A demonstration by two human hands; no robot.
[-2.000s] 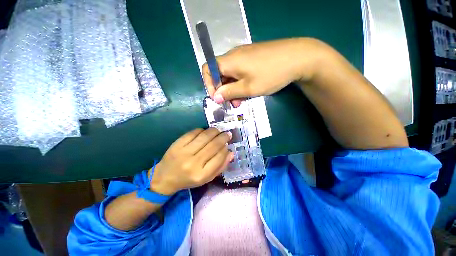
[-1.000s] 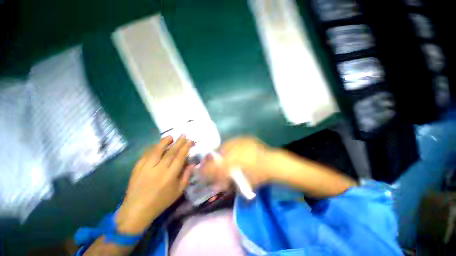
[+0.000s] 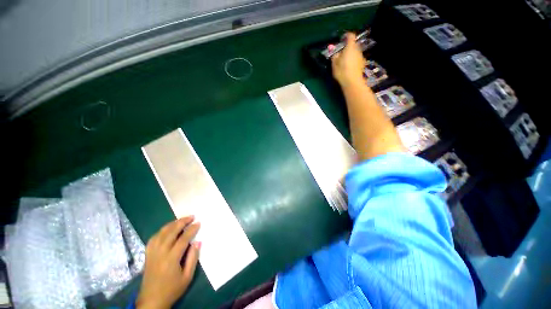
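A long adhesive sheet (image 3: 202,208) with a beige-grey centre and white edges lies slantwise on the green mat. No phone frame is on it. My left hand (image 3: 168,262) lies at its left edge, fingertips on the sheet, fingers apart and holding nothing. My right hand (image 3: 349,60) is stretched far forward to the far end of the near black tray (image 3: 386,86). A slim silvery piece, seemingly the tweezers (image 3: 362,36), shows at its fingers. A phone frame partly shows by them; whether the hand grips it cannot be told.
A fanned pile of adhesive sheets (image 3: 311,139) lies left of my right forearm. Bubble wrap bags (image 3: 90,229) lie at the left. More black trays with phone frames (image 3: 474,64) stand at the right. A grey metal ledge (image 3: 151,42) bounds the mat's far side.
My right hand has left the adhesive sheet and reached forward to the tray. The phone frame is gone from the sheet. My left hand has let go of it. The view has shifted forward.
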